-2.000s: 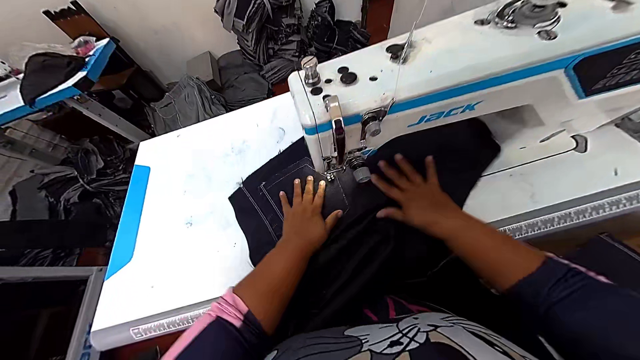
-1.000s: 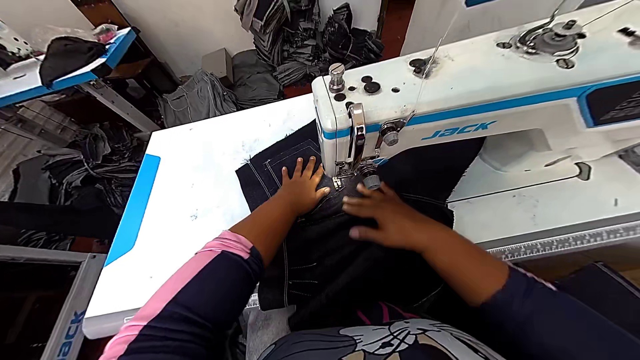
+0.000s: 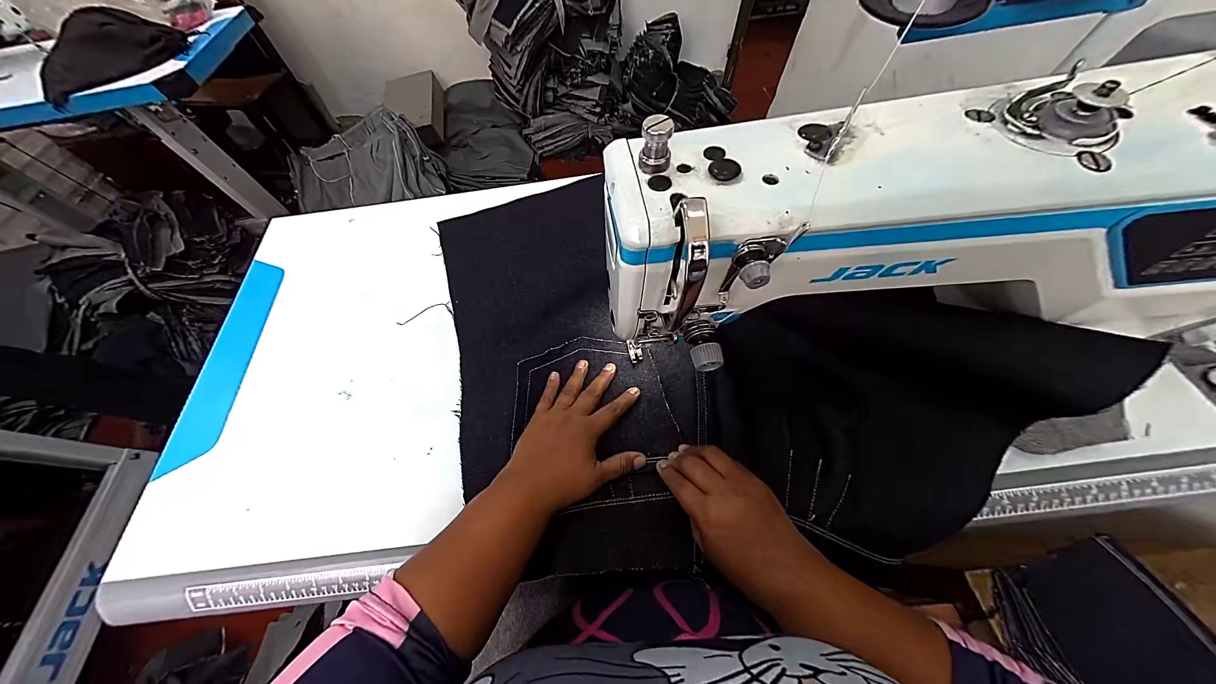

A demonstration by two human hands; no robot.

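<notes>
Dark denim fabric (image 3: 532,275) lies across the machine table, passing under the head of a white and blue Jack sewing machine (image 3: 855,218). A pocket outlined in light stitching (image 3: 627,399) lies just in front of the presser foot (image 3: 635,351). My left hand (image 3: 565,442) rests flat on that pocket with its fingers spread. Close beside its thumb, my right hand (image 3: 722,494) pinches the fabric near the pocket's edge between thumb and fingers. The needle itself is too small to make out. More of the denim, with short stitched lines, spreads right under the machine arm.
The white table (image 3: 332,418) has a ruler strip (image 3: 294,587) along its front edge. Stacked garments (image 3: 560,85) stand behind it, beside a grey box (image 3: 415,106). Another table (image 3: 95,95) holds black cloth at the upper left. Dark folded pieces (image 3: 1102,608) lie at the lower right.
The denim has been turned and shifted, with more of it now beyond the foot. My right hand has moved from beside the machine head toward my body and now pinches the fabric.
</notes>
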